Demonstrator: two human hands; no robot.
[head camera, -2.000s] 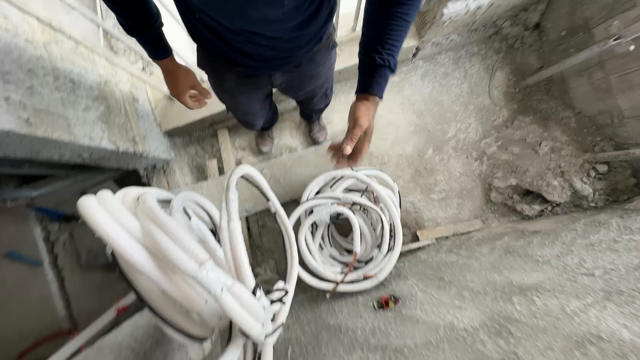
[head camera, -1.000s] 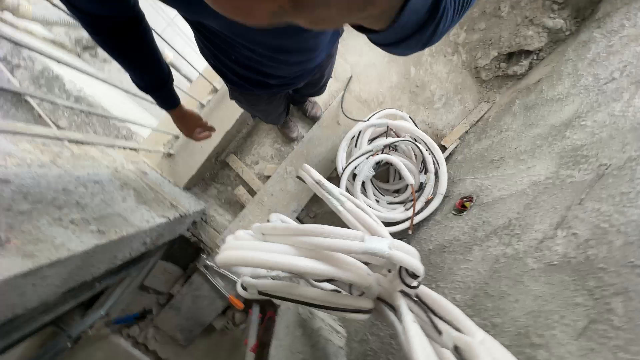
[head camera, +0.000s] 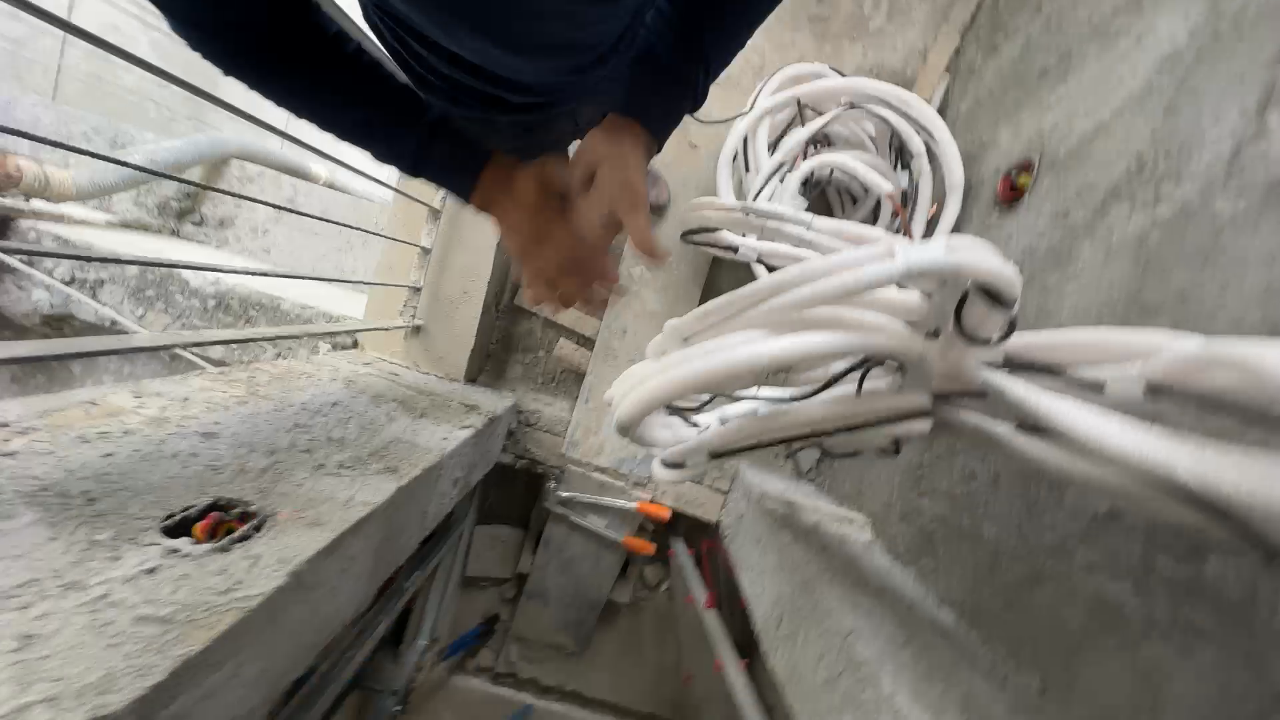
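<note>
The view is upside down, with my body at the top. My left hand (head camera: 615, 185) comes down from the dark sleeve on the image's right, a finger stretched out. It overlaps my right hand (head camera: 545, 235), whose fingers are blurred and point down. No object shows in either hand, though the space between them is hidden. Beside them hangs a coil of white insulated pipe (head camera: 780, 345), bound near its right end. Another white pipe coil (head camera: 940, 150) lies on the floor behind it, with dark cable and copper-coloured ends.
Metal railing bars (head camera: 220, 265) run at the left above a rough concrete ledge (head camera: 300, 480) with a wiring hole (head camera: 215, 522). A tool with two orange grips (head camera: 650, 512) is at the lower middle. Another wiring hole (head camera: 1015, 185) shows in the concrete surface on the right.
My hands were apart and have come together in front of my body. My left hand was lowered near the floor coil two seconds ago. The view has shifted strongly.
</note>
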